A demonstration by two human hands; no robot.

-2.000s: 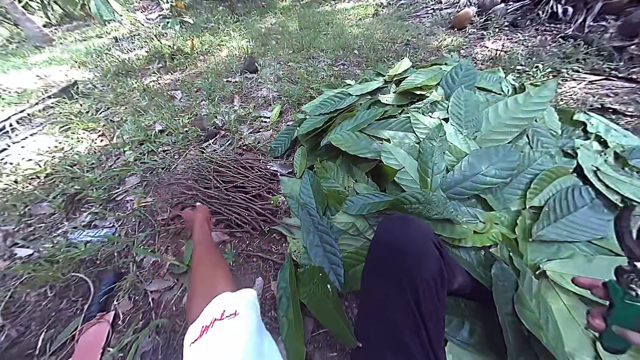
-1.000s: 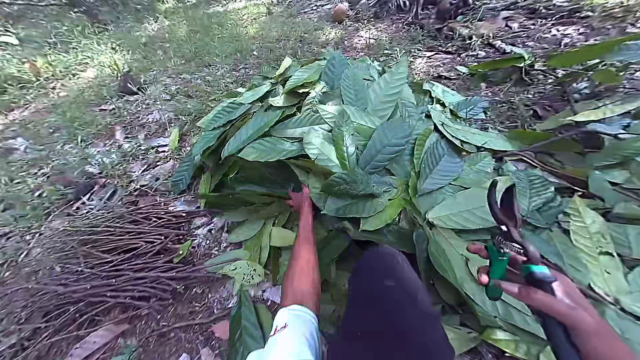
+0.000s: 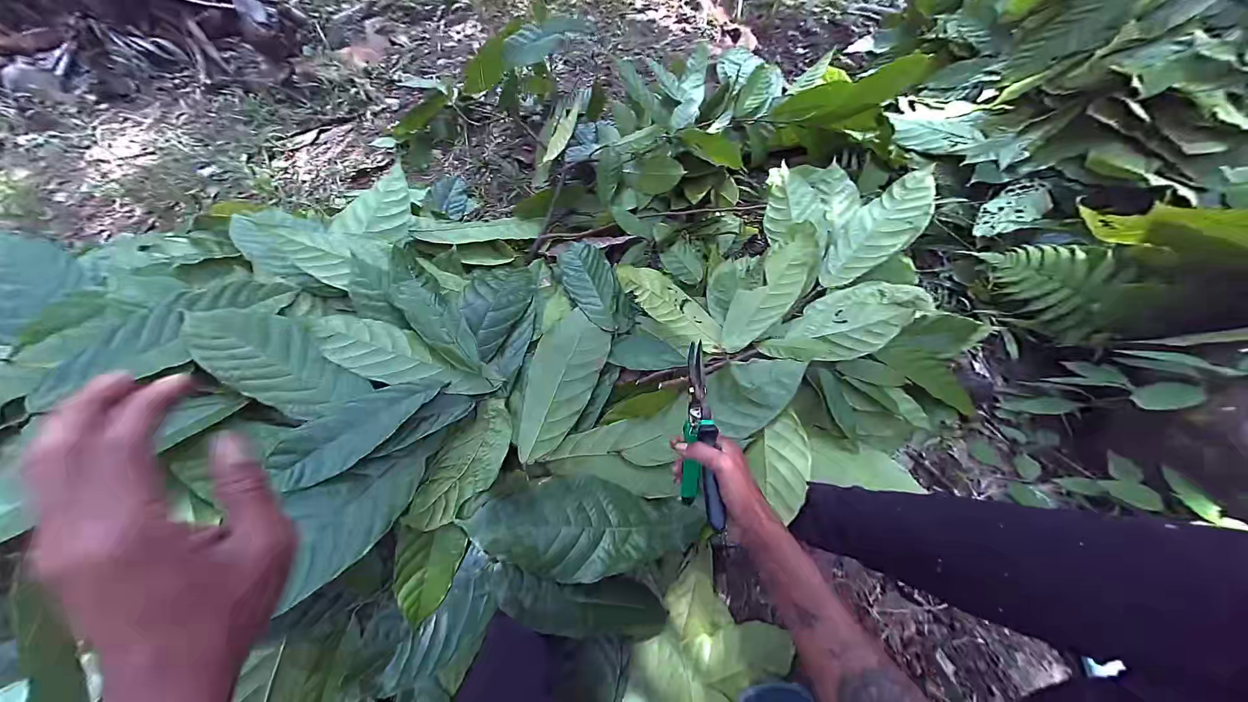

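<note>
My right hand (image 3: 726,478) is closed around pruning shears (image 3: 699,429) with green and dark handles, their narrow blades pointing up the view. The blades lie over a heap of large green leaves (image 3: 565,385), close to a thin brown branch (image 3: 673,373) partly covered by leaves. At the left, near the camera and blurred, my left hand (image 3: 146,546) is raised above the heap with its fingers apart, holding nothing. Broad ribbed leaves lie around both hands, some dark green, others paler.
A second mass of leaves (image 3: 1102,117) rises at the upper right, beside a fern frond (image 3: 1058,283). Leafy twigs stand behind the heap. My dark-trousered leg (image 3: 975,565) crosses the lower right. Dry litter and grass (image 3: 195,166) cover the ground at the upper left.
The view has swung right. My left hand, earlier by the sticks and then at the leaf heap's near edge, is now raised and free. My right hand has brought the shears over the leaves.
</note>
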